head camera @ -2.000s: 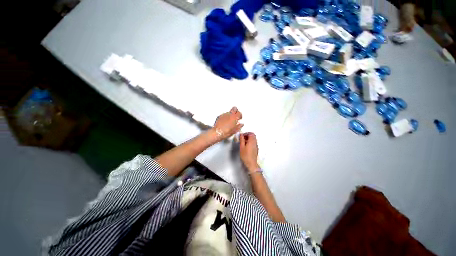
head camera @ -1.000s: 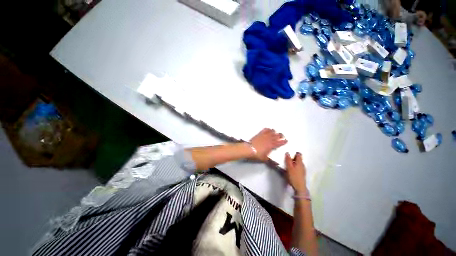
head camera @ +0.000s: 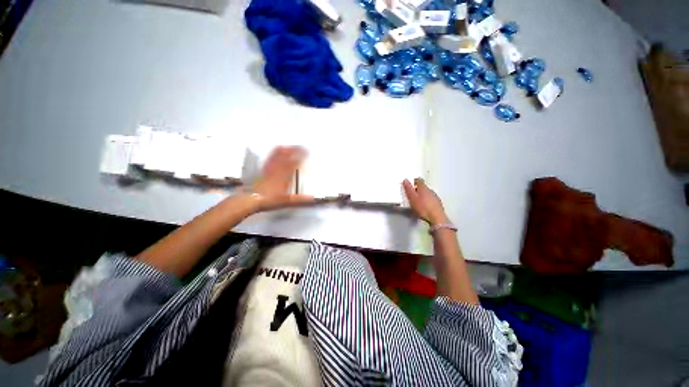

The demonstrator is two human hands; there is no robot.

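White cartons stand side by side in a row along the near part of the table, split into two sections. The right section lies between my hands. My left hand, slightly blurred, is flat against its left end. My right hand has its fingertips against its right end. The left section stands to the left of my left hand, its far-left end uneven. Glare hides the edges between single cartons.
A heap of blue bagged items with loose white cartons lies at the back. A blue cloth is left of it. A rust-brown cloth lies at the near right edge. A brown carton or bag is at far right.
My hands were close together at the row's right end; they have moved apart around one section. The row now shows a gap by my left hand. The camera view has turned.
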